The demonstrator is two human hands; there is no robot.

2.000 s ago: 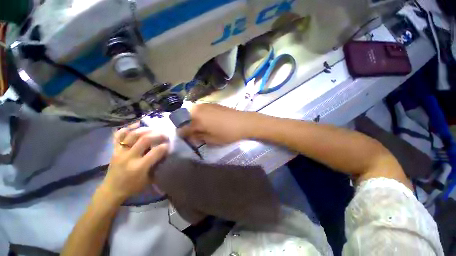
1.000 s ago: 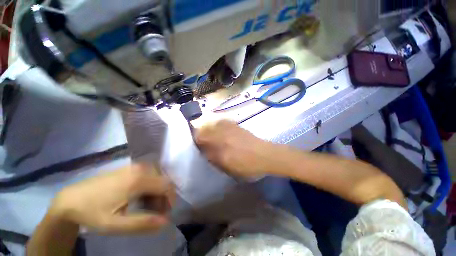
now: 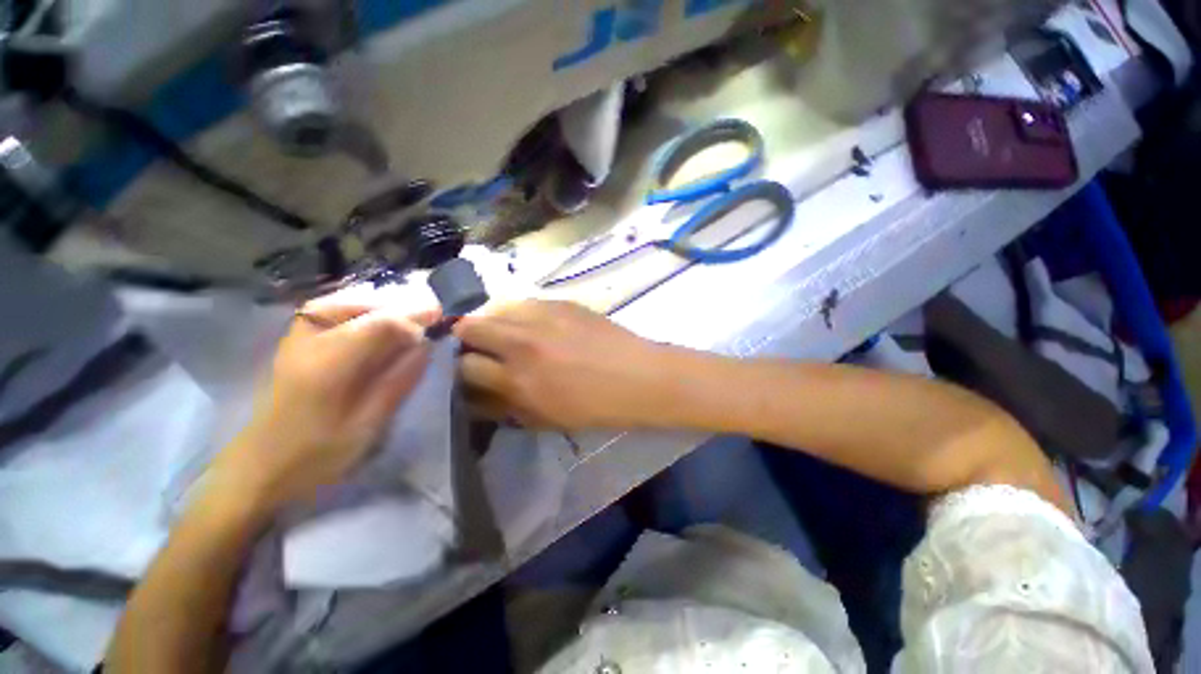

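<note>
A pale fabric piece with a dark edge hangs from my hands toward the table's front edge. My left hand is slightly blurred, with its fingertips on the cloth just in front of the presser foot area. My right hand pinches the dark edge of the cloth beside it, close to the small grey block. The fingertips of both hands nearly meet. The needle and foot are too blurred to tell apart. The sewing machine head stands above and behind the hands.
Blue-handled scissors lie right of the needle area, blades toward it. A maroon smartphone lies farther right. Pale panels with dark strips are heaped at left. A blue basket with cloth pieces is at right. Dark scraps dot the table.
My left hand has moved from low at the left up to the cloth near the foot. My right hand has moved slightly left. The cloth now hangs farther left, and the camera view has shifted.
</note>
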